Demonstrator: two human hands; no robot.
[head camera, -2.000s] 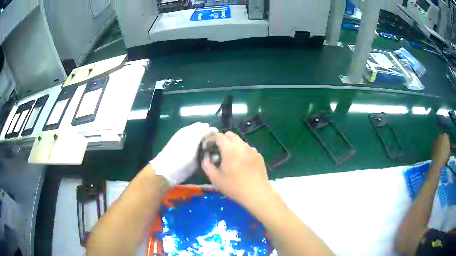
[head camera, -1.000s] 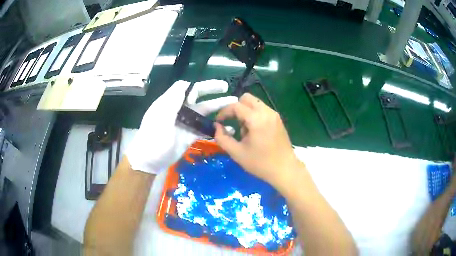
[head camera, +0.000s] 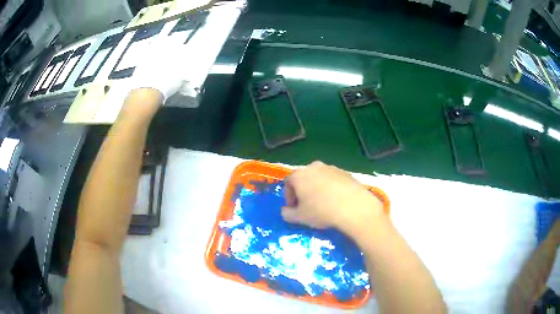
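My bare right hand (head camera: 325, 195) is over the orange tray (head camera: 216, 245), fingertips curled down at the heap of small blue and shiny white parts (head camera: 276, 245); whether they pinch a part cannot be told. My white-gloved left hand (head camera: 161, 64) reaches over the white fixture block (head camera: 212, 46) at upper left. The glove blends into the bright block, so its fingers and grip are unclear. A dark phone frame (head camera: 189, 26), partly visible, is just beyond the glove.
Several black phone frames lie on the green conveyor (head camera: 325, 132). Others sit in the fixture. A frame (head camera: 159, 196) lies left of the tray, partly behind my left forearm. Another person's arm (head camera: 535, 270) is at lower right, near a blue gridded tray (head camera: 545, 216).
My hands have separated from the black frame they worked on together. My left hand moved up-left to the fixture; my right hand moved down to the tray. The view shifted.
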